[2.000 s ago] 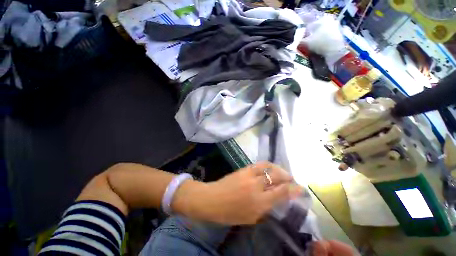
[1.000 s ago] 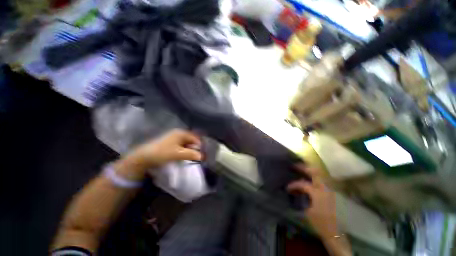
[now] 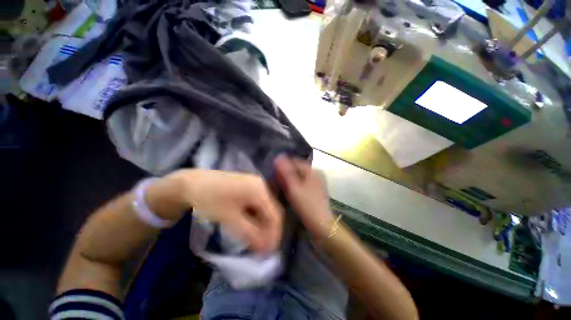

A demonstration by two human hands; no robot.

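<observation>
The garment, dark grey [image 3: 200, 75] with light grey parts [image 3: 153, 134], lies over the table's left side and hangs over the front edge toward the lap. My left hand [image 3: 241, 203] has its fingers curled on the garment at the edge, above a whitish piece of cloth [image 3: 247, 269]. My right hand [image 3: 303, 190] is close beside it, its fingers closed on the dark grey cloth. Both hands are somewhat blurred, and the fingertips are partly hidden. The sewing machine [image 3: 432, 81], with a green panel and bright white screen, stands to the right, apart from the garment.
The white table [image 3: 401, 206] has a green front edge. A loose white sheet [image 3: 410, 137] lies beside the machine head. Small tools [image 3: 516, 237] cluster at the right edge. Printed plastic bags [image 3: 94, 84] lie at the left, and a dark object [image 3: 294, 7] at the back.
The view has shifted closer to the machine. The dark grey cloth has been drawn toward the front edge. My right hand has moved left, from apart to beside my left hand.
</observation>
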